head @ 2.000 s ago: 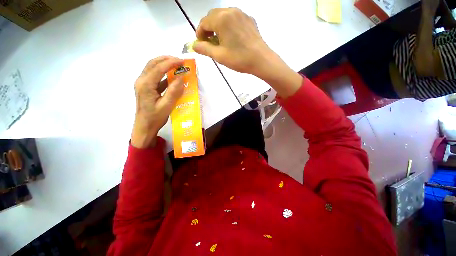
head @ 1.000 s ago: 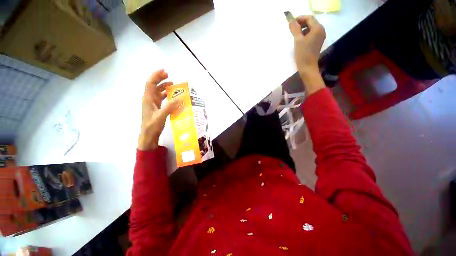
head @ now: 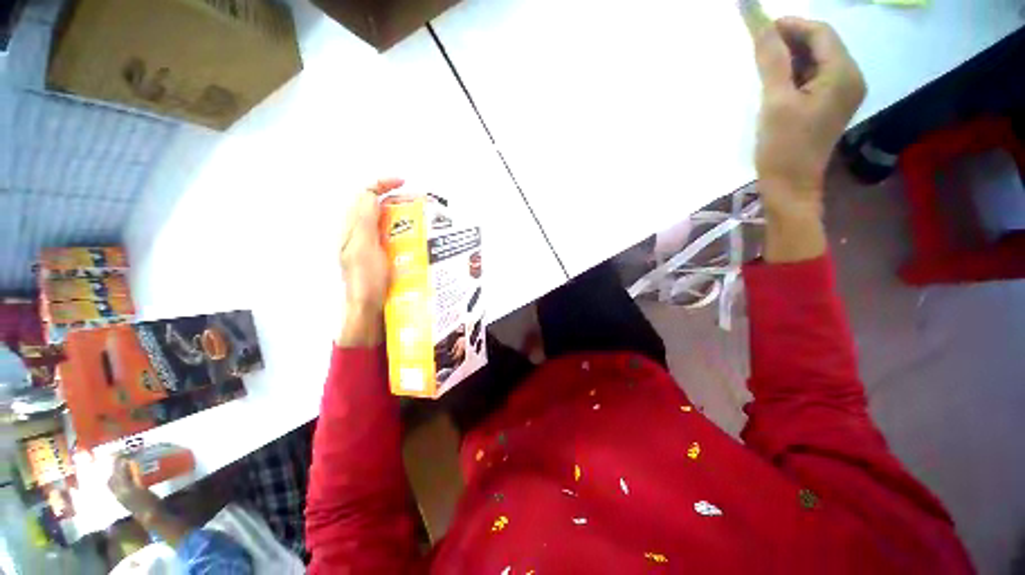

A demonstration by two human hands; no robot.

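A retail box [head: 454, 294] stands at the table's front edge, its orange-yellow narrow side and a white-and-black printed face with product photos towards me. My left hand [head: 369, 261] holds it from the left side; most of its fingers are hidden behind the box. My right hand [head: 807, 103] is raised at the upper right, away from the box. It pinches a small yellow-green cutter [head: 755, 16] between thumb and finger, its dark tip near the top of the picture.
Large orange-and-black retail boxes [head: 169, 365] lie at left, with stacked smaller boxes [head: 84, 294] behind. A brown carton [head: 174, 58] stands upper left, another [head: 382, 14] at top. White waste strips [head: 703, 264] hang below the edge. A red stool [head: 967, 202] is right; another person's hand [head: 135, 494] is lower left.
My right hand has moved right, away from the box, with the cutter. My left hand has turned the box, showing its printed face. The view has shifted, bringing in more boxes and another person's hand.
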